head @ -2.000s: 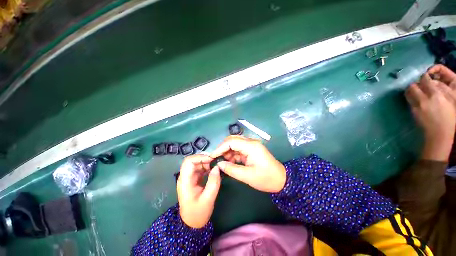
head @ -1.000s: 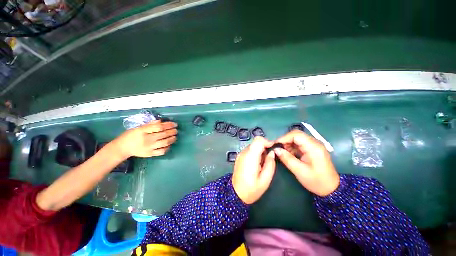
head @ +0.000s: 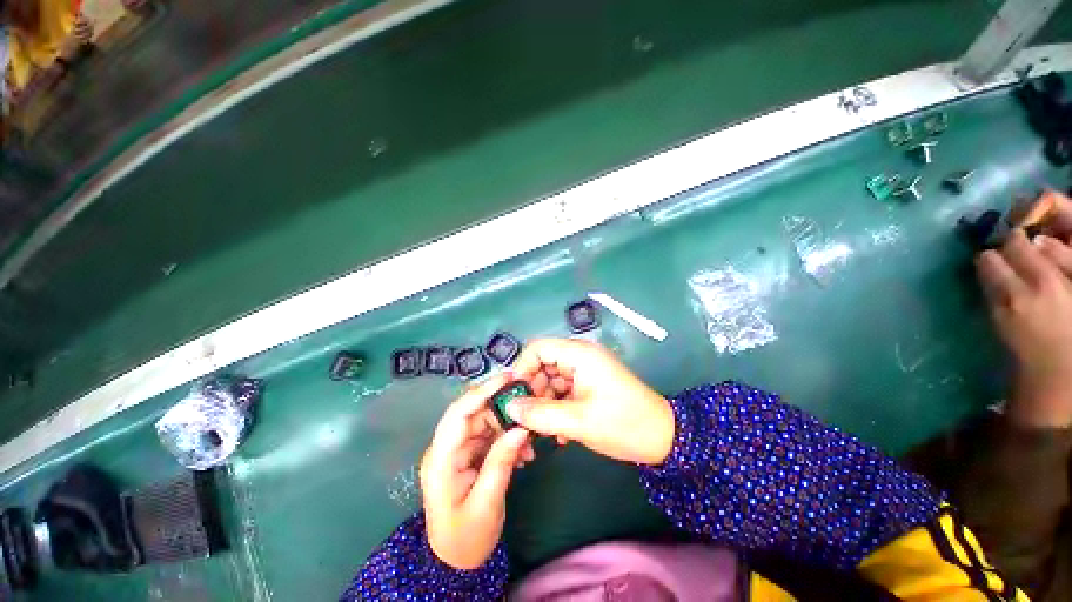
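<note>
My left hand and my right hand meet low in the middle of the view. Between their fingertips they hold a small black housing with a green board face showing, turned up towards me. My right thumb lies on the green face. Just beyond my hands, several black housings sit in a short row on the green bench. Another black housing lies to the right of the row, beside a flat white stick. One more housing lies apart to the left.
A shiny clear plastic bundle and a dark textured pad lie left. Crumpled clear film lies right. Small green boards are near another person's hands at far right. A white rail borders the belt.
The view has swung back right, so the neighbour's arm seen on the left one second ago is out of view. The held unit now shows its green face.
</note>
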